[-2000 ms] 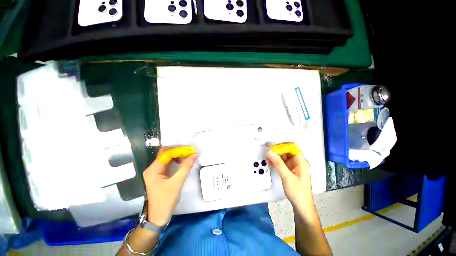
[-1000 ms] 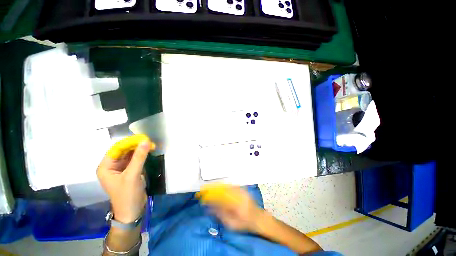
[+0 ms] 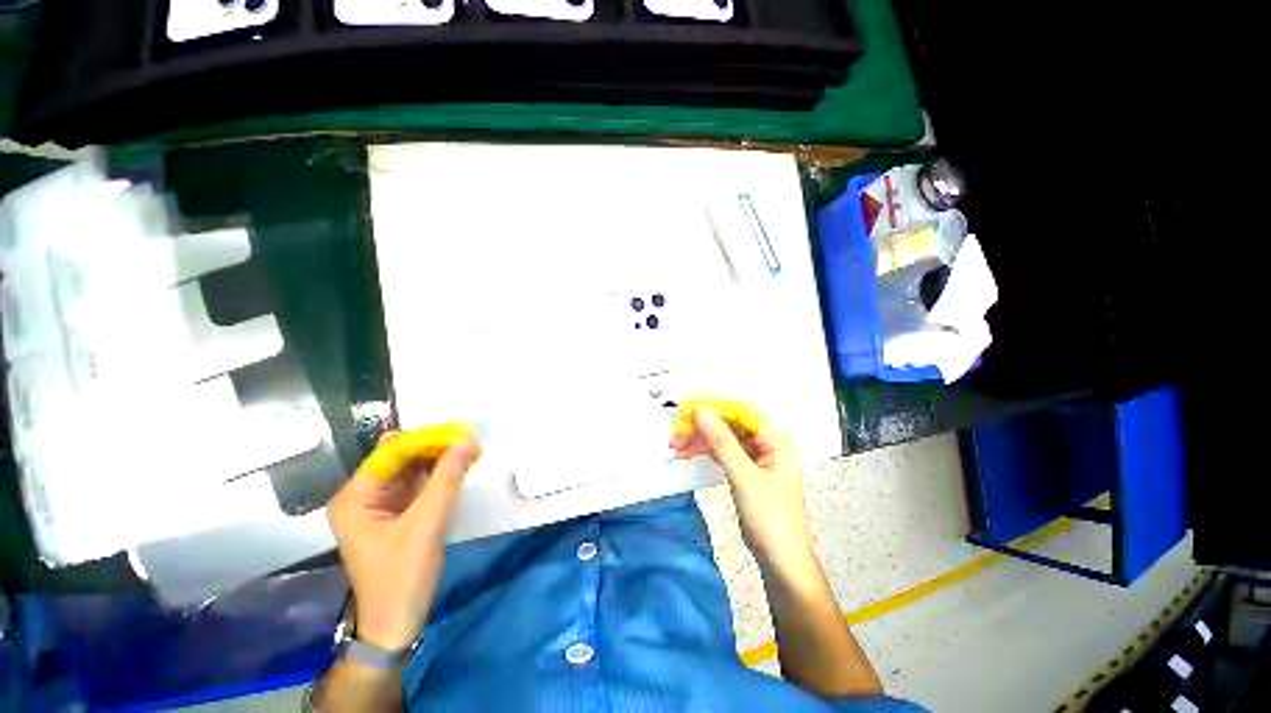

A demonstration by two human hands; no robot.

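Observation:
Two white smartphones or back covers lie on the white work mat (image 3: 460, 251). The farther phone (image 3: 648, 311) shows its dark camera circles; its pale body blends into the mat. The nearer phone (image 3: 565, 483) shows mainly its lower edge. A faint milky film (image 3: 558, 425) spans above it and veils most of its cameras. My left hand (image 3: 404, 502), with yellow finger cots, pinches the film's left end. My right hand (image 3: 746, 467), also in yellow cots, pinches at its right end beside the cameras. The film's outline is hard to see.
A film stack (image 3: 126, 404) lies left of the mat. A black foam tray (image 3: 460, 63) with white phones is beyond it. A small blue-edged card (image 3: 760, 234) lies on the mat's right. A blue bin (image 3: 853, 300) with a bottle and wipes stands right.
My left hand has brought the film from the mat's left edge over the nearer phone. My right hand has moved up from the front edge to the film's right end. The view has shifted.

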